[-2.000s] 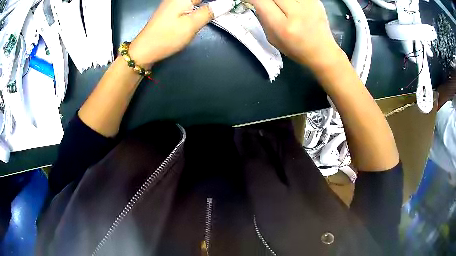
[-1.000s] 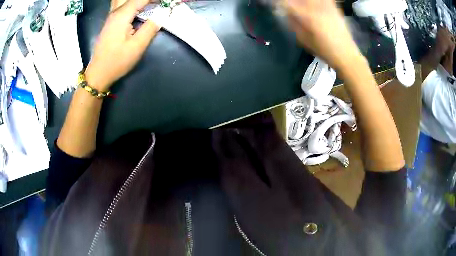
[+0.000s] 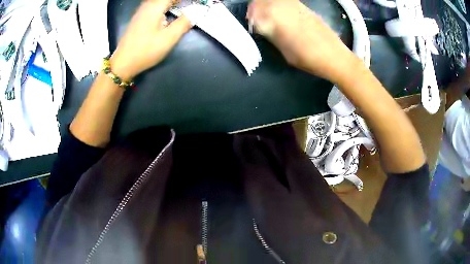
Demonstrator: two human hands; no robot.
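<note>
A white shell half (image 3: 229, 36) with a jagged, toothed end lies slanted over the dark tabletop at the top centre. A bit of green shows at its upper end, by the frame's top edge. My left hand (image 3: 152, 38) holds that upper end between thumb and fingers; the fingertips are partly cut off. My right hand (image 3: 288, 28) is to the right of the shell, apart from it, with fingers curled in. A small pale or shiny thing shows at its fingertips, too blurred to name.
White shells (image 3: 87, 41) and a blue strip (image 3: 40, 72) lie at left. A curved white arm (image 3: 361, 36) and a white looped bundle (image 3: 420, 31) lie at right. A cardboard box (image 3: 371, 178) of white parts is below the table edge. Another person's white sleeve (image 3: 456, 139) shows far right.
Two seconds ago both hands were together at the shell. My right hand moved away right, blurred, and has come partly back towards it. The view has shifted too.
</note>
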